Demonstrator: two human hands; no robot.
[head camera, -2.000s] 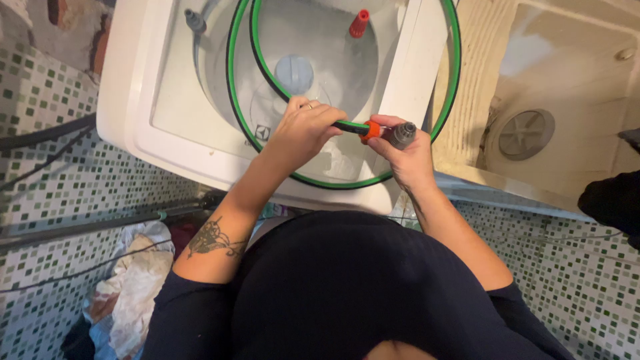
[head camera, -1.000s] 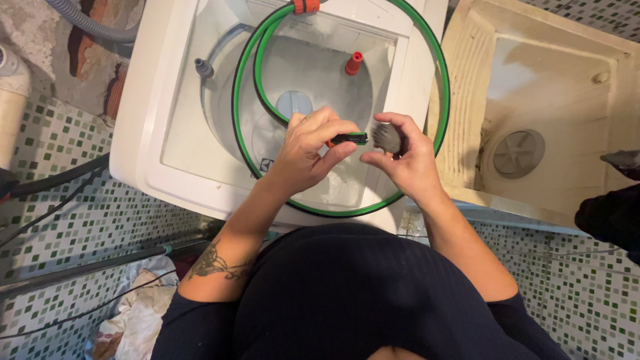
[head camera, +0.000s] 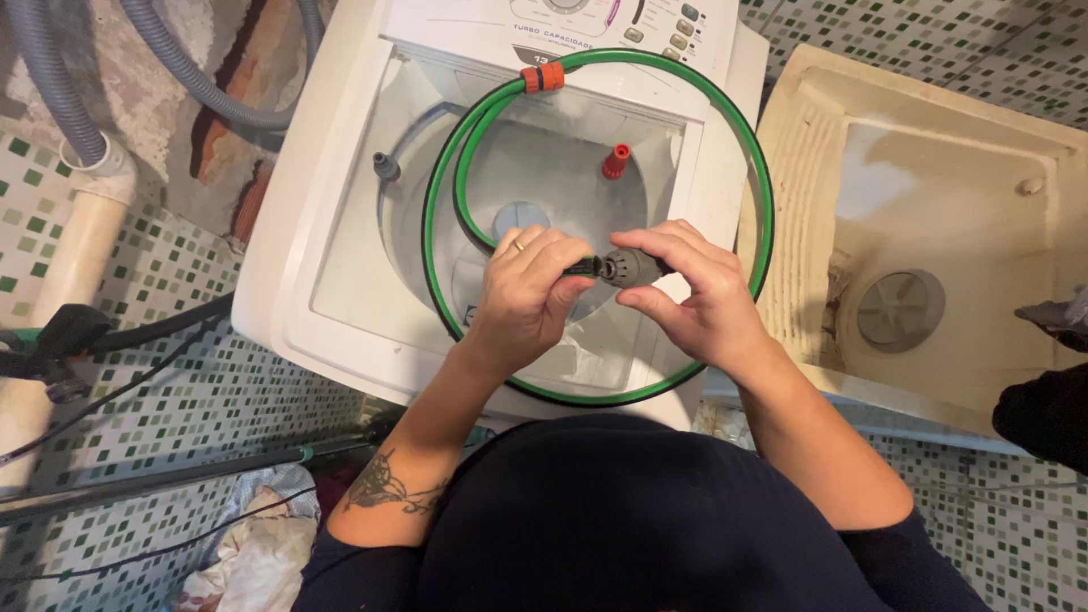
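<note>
My left hand (head camera: 531, 293) grips one end of a green and black garden hose (head camera: 764, 195). In my right hand (head camera: 701, 285) is a grey plastic hose fitting (head camera: 627, 269), its slotted end facing the hose end, close against it; whether they are joined cannot be told. The hose lies in loops over the glass lid (head camera: 348, 289) of a white top-loading washing machine (head camera: 285, 314). An orange hose connector (head camera: 542, 78) sits at the top of the loops. A red nozzle (head camera: 616, 161) and a grey fitting (head camera: 386, 167) rest on the lid.
To the right is a beige laundry sink (head camera: 790, 357) with a ribbed washboard and a round drain. Grey corrugated hoses (head camera: 200, 81) and a white pipe (head camera: 85, 242) run at the left. Cloths (head camera: 255, 552) lie below left; dark fabric (head camera: 1045, 416) hangs at right.
Two seconds ago an orange connector was between my hands; it now sits at the far side of the hose loops. The hose end shows between my hands, with the grey fitting facing it.
</note>
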